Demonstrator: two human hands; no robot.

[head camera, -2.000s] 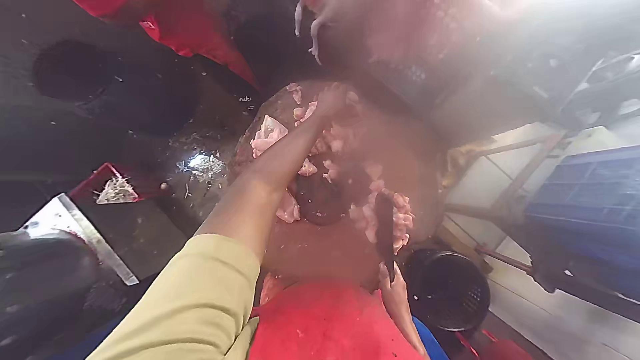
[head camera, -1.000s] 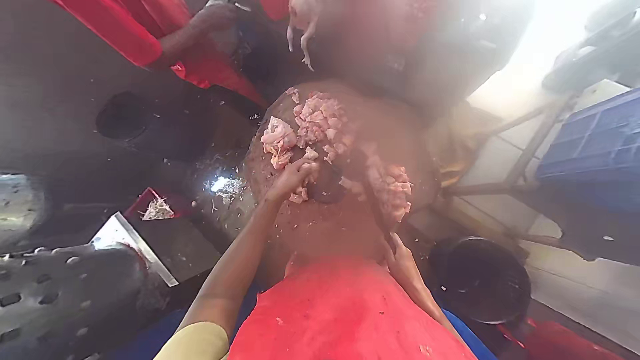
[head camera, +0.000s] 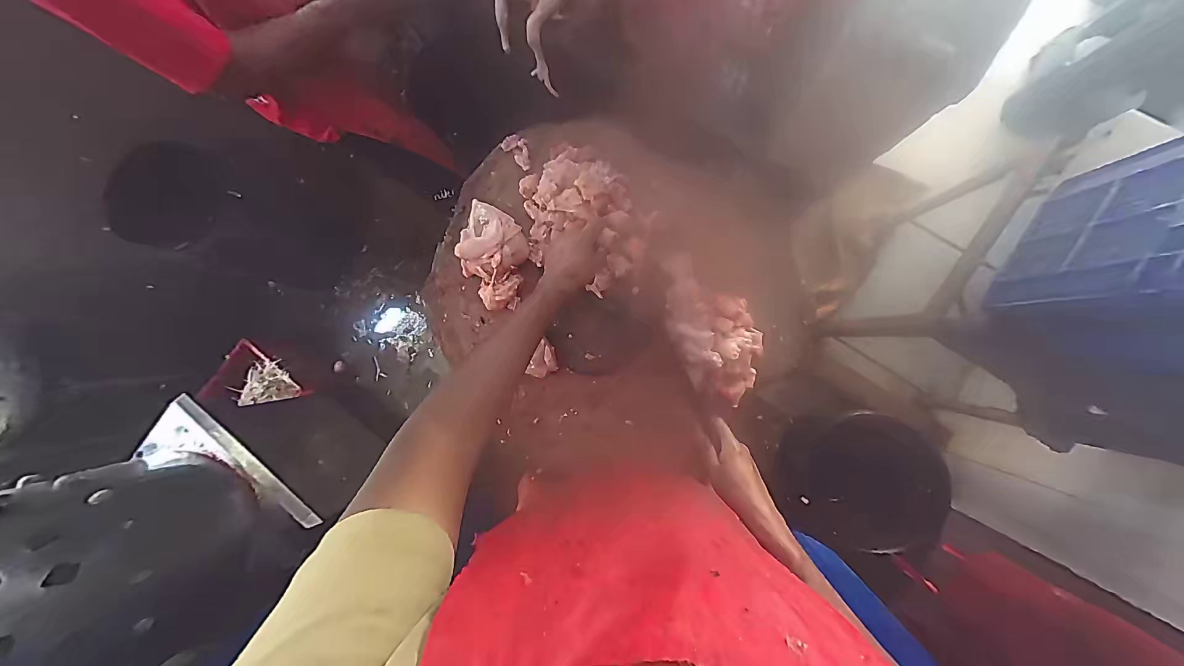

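Note:
On a round, worn chopping block (head camera: 592, 416) lie several heaps of cut raw meat, blurred in places by a smeared view. My left hand (head camera: 571, 259) reaches into the near side of the middle heap (head camera: 578, 190); its fingers are partly hidden among the pieces. Left of that heap rests a larger pale piece of meat (head camera: 490, 240). My right hand (head camera: 721, 439) is at the block's near right edge, round the handle end of a dark, blurred knife (head camera: 680, 342), whose blade lies beside the right heap of pieces (head camera: 735, 342).
A person's red sleeve (head camera: 157, 37) and arm are at the upper left. Poultry feet (head camera: 536, 46) hang over the far side. A black bucket (head camera: 865, 481) stands right of the block, a blue crate (head camera: 1101, 240) farther right. A dark perforated crate (head camera: 120, 564) is at lower left.
My left hand has moved from the near left part of the block up into the middle heap. My right hand has stayed near the block's right edge with the knife.

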